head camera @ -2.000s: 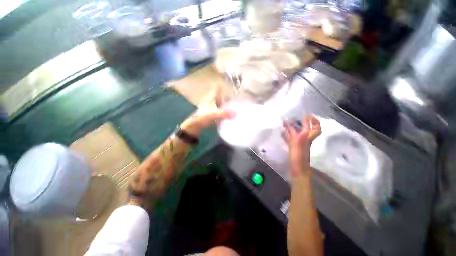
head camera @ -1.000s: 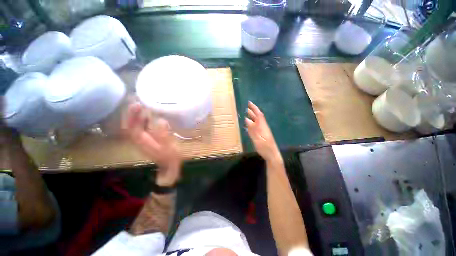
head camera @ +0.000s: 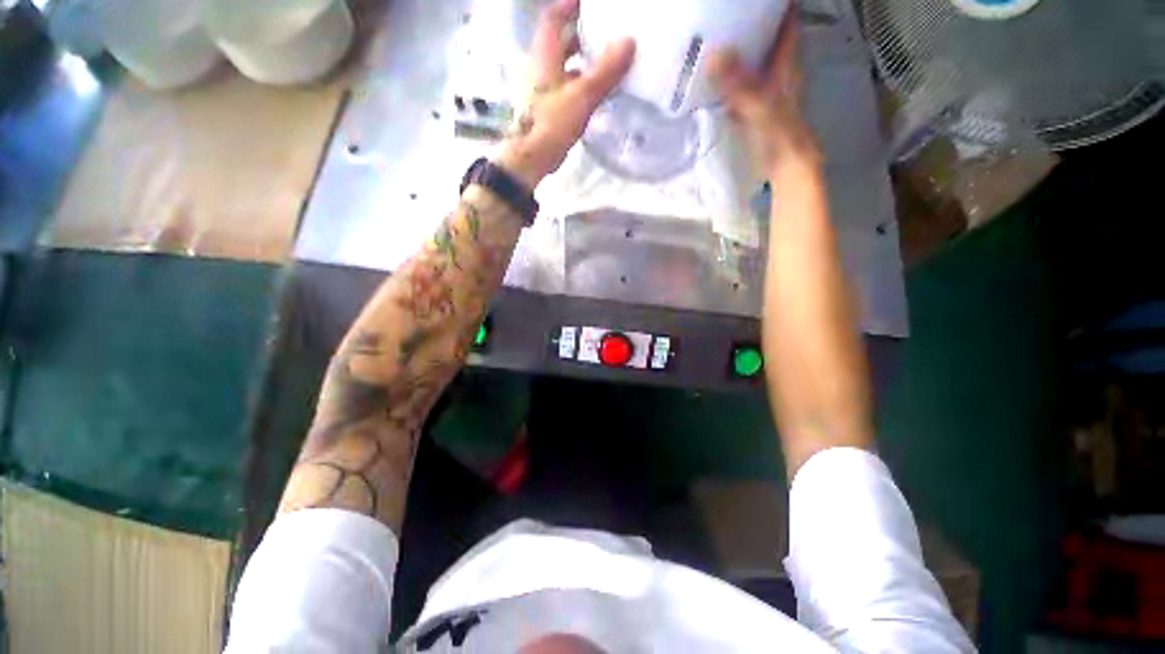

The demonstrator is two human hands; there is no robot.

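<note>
A white plastic housing point(head camera: 677, 45) with a small dark slot is between my two hands at the top of the view, cut off by the edge. My left hand point(head camera: 562, 96) grips its left side and my right hand point(head camera: 767, 96) grips its right side. Below it is the round pale fixture point(head camera: 645, 138), partly covered by the housing, with whitish film around it on the grey metal base plate point(head camera: 383, 192). I cannot tell whether the housing touches the fixture.
Green buttons point(head camera: 749, 360) and a red button point(head camera: 615, 349) sit on the dark front panel. A fan point(head camera: 1060, 64) stands at the upper right. White bowl-shaped parts point(head camera: 288, 38) lie at the upper left beyond cardboard point(head camera: 192, 173) on the green bench point(head camera: 128, 371).
The view has turned from the bench to the machine. My hands, apart and empty a second ago beside a white housing on the cardboard, now hold a housing over the fixture area.
</note>
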